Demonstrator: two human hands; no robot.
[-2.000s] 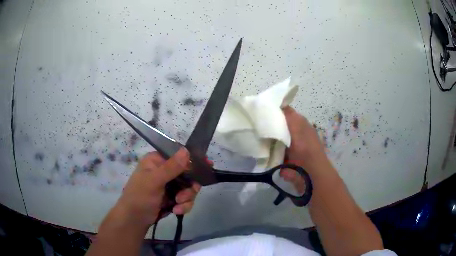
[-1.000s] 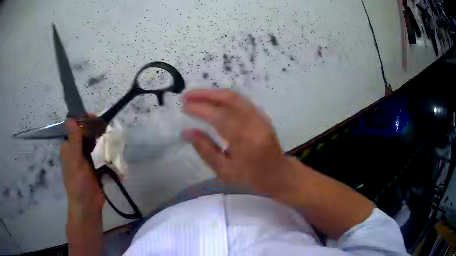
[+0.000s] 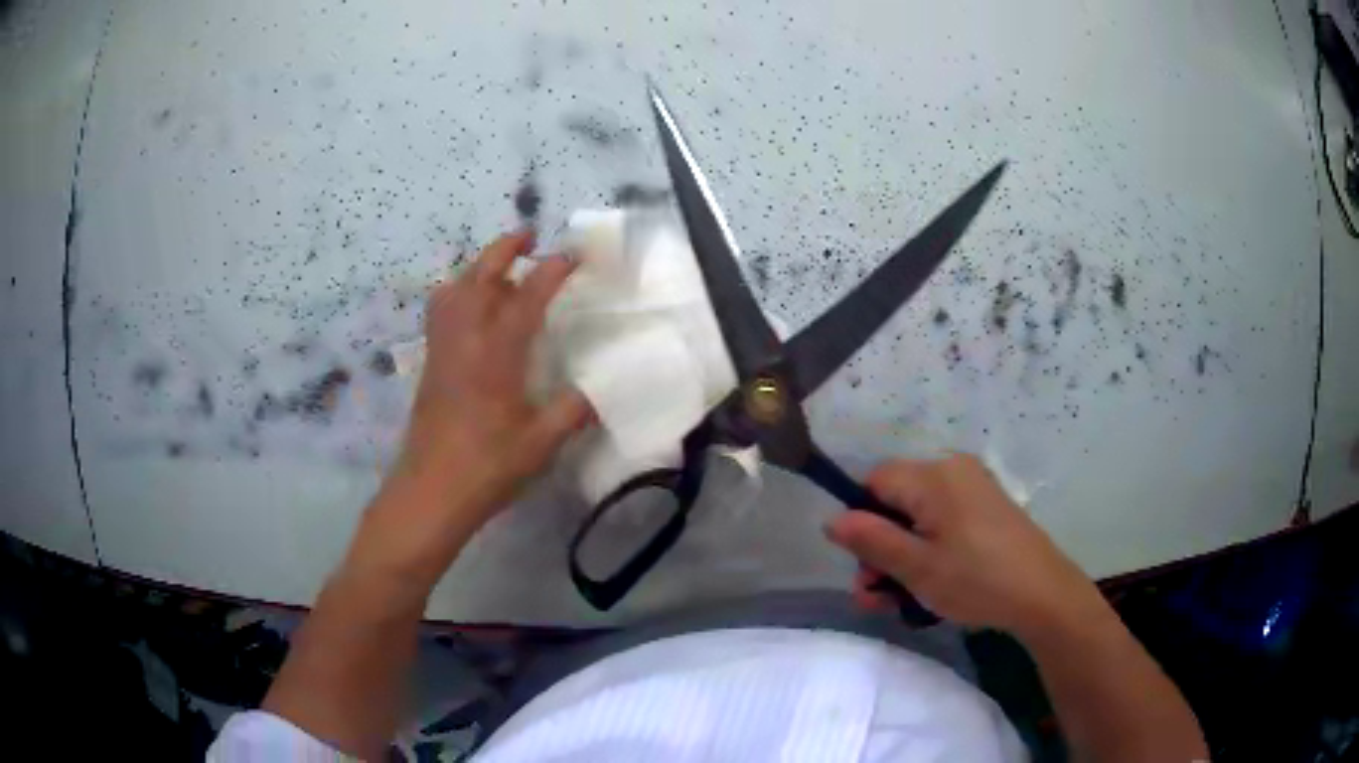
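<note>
The large tailor's shears are spread open above the table, blades pointing away from me, with a brass-coloured pivot screw. My right hand is closed around one black handle. The other loop handle hangs free at the lower left. White fabric lies folded and crumpled left of the blades, partly behind them. My left hand is at the fabric's left side with its fingers apart. It is slightly blurred, and whether it grips the cloth cannot be told.
The white table is speckled with dark marks and has a reddish front edge. A black cable and dark objects are at the far right. Dark floor areas show below both front corners. My white striped shirt is at the bottom centre.
The shears have moved from my left hand to my right and turned, with the pivot screw now facing up. My left hand is now at the fabric, which is spread wider.
</note>
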